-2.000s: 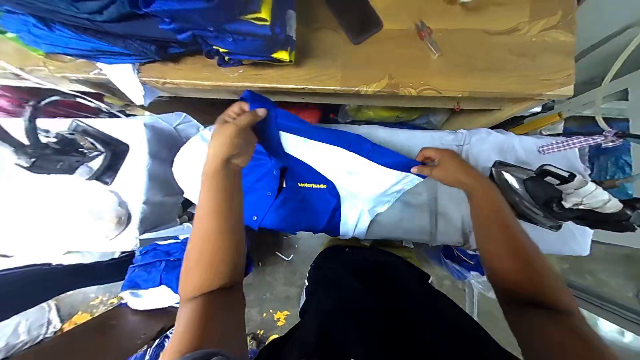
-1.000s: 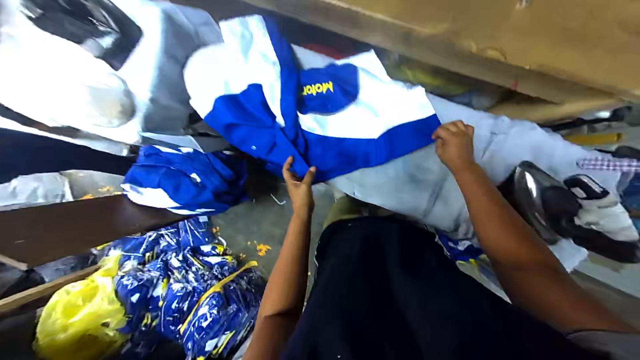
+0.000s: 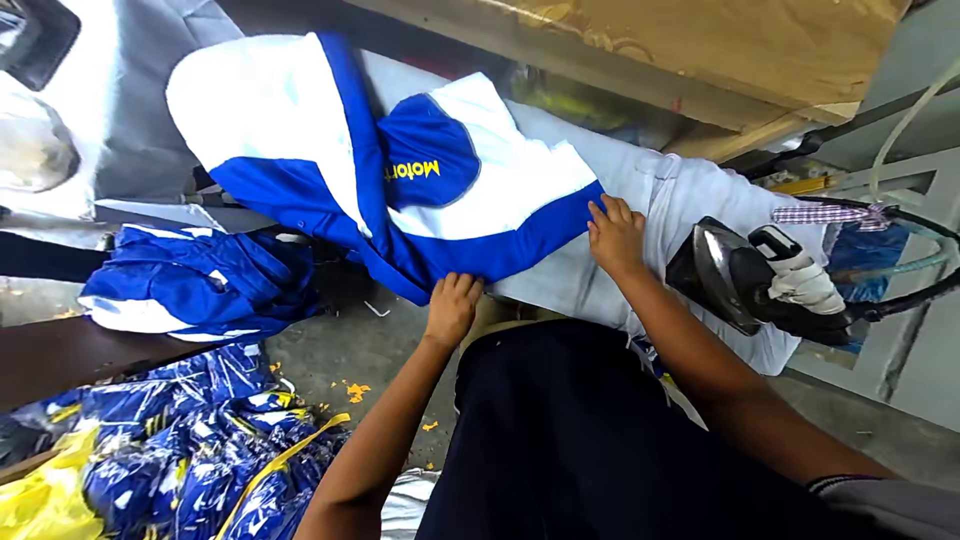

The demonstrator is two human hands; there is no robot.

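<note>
A blue and white fabric garment (image 3: pixel 495 217) with yellow lettering lies across a cloth-covered ironing board (image 3: pixel 645 187). Its left part drapes over the rounded end. My left hand (image 3: pixel 453 304) rests on the blue edge nearest my body, its fingertips on the fabric; whether it pinches the cloth I cannot tell. At the garment's right corner, the fingers of my right hand (image 3: pixel 616 234) touch the blue border. To the right of that hand, an electric iron (image 3: pixel 739 277) with a cloth-wrapped handle sits on the board.
Beyond the board runs a wooden table (image 3: pixel 675 45) covered in brown paper. More blue and white garments (image 3: pixel 195 277) are heaped at the left. Below them lie plastic-wrapped blue garments (image 3: pixel 202 450) and a yellow plastic bag (image 3: pixel 52 487). A hose (image 3: pixel 900 127) and cable run near the iron.
Two seconds ago both hands held the garment up over the board; now it lies on it, turned. My left hand has moved to its near edge. The view has shifted left and down.
</note>
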